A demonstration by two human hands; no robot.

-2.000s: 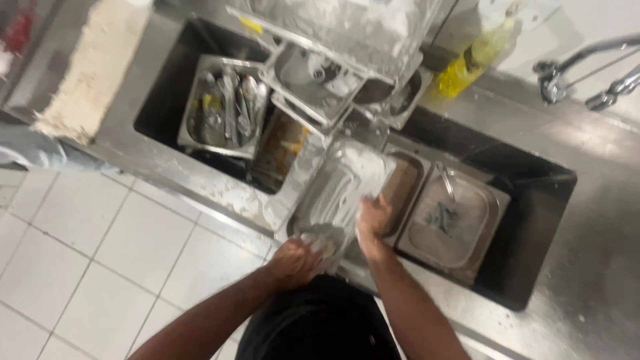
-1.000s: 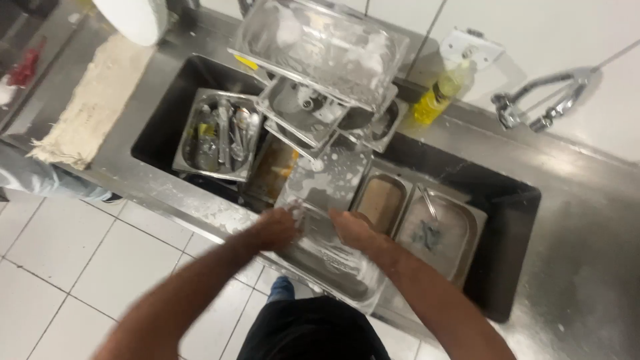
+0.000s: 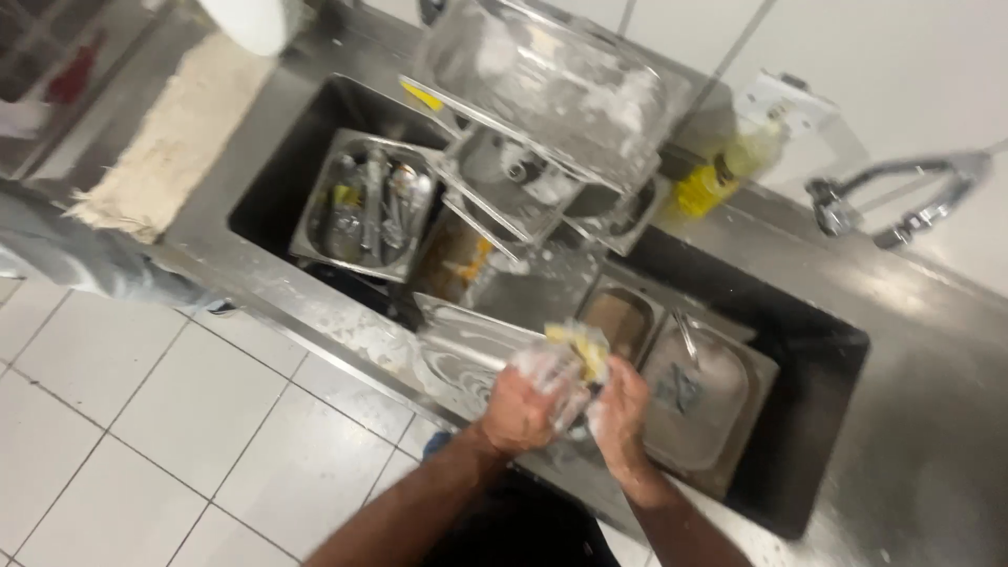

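Note:
Foam covers a yellow sponge point(image 3: 581, 346) between my two hands, above the sink's front edge. My left hand point(image 3: 524, 405) is closed around the foamy lower left part of it. On its right side, my right hand point(image 3: 620, 402) grips it with bent fingers; blur hides the exact hold. Just left of and below the hands lies a soapy steel pan point(image 3: 472, 339). Beyond them a foamy metal surface point(image 3: 535, 295) spans the space between the two basins.
Soapy steel pans point(image 3: 551, 87) are stacked behind. A pan of utensils point(image 3: 374, 209) sits in the left basin, water-filled pans point(image 3: 701, 394) in the right. A yellow liquid bottle point(image 3: 720, 177), a faucet point(image 3: 898, 197) and a cloth point(image 3: 181, 134) lie around. At far left is a person's trouser leg point(image 3: 94, 252).
My hands were apart over the steel pan and have come together around the foamy sponge. The pan has changed position since the first frame.

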